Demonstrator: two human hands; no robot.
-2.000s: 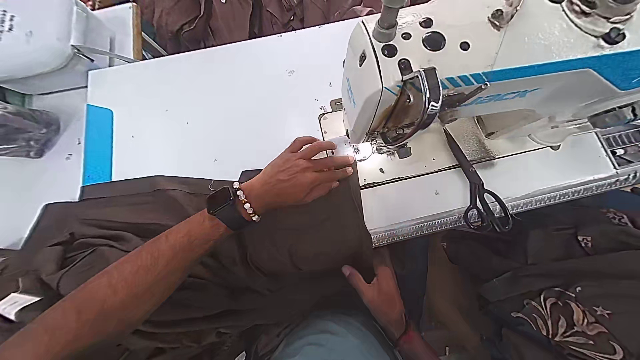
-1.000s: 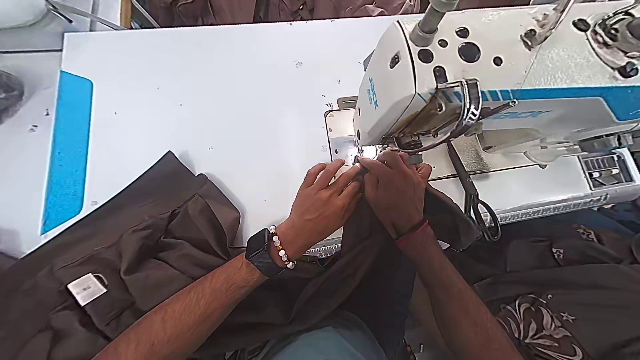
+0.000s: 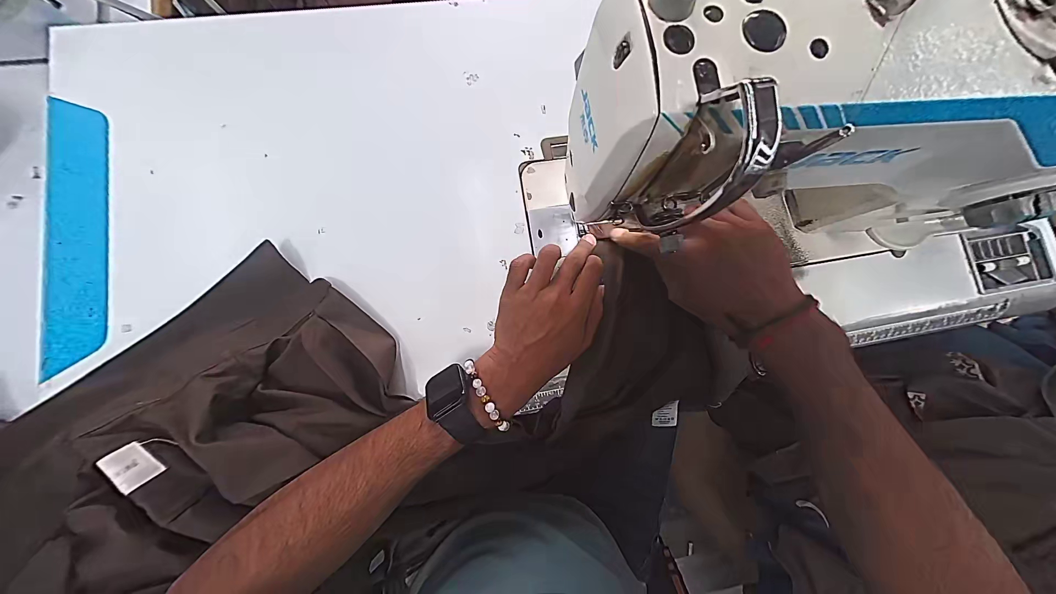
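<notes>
A white and blue Jack sewing machine (image 3: 615, 124) stands at the upper right, its needle area over the metal throat plate (image 3: 549, 198). My left hand (image 3: 549, 309), with a black watch and a beaded bracelet at the wrist, presses dark brown fabric (image 3: 623, 346) with its fingertips just in front of the presser foot. On the other side, my right hand (image 3: 726, 264) pinches the edge of that fabric close to the needle; part of this hand is hidden behind the machine's guard. More brown fabric (image 3: 272, 396) with a white label (image 3: 132, 468) spreads over the table's left front.
The white sewing table (image 3: 289, 124) has a blue panel (image 3: 76, 239) at its left end. Dark garments (image 3: 924, 478) with a light pattern lie below the machine bed at the right. A ruler strip (image 3: 932, 322) runs along the bed's front edge.
Two seconds ago my right hand was below the table edge by the fabric; it is now up at the needle. The flat fabric under my left hand is now gathered between both hands. The view has moved closer.
</notes>
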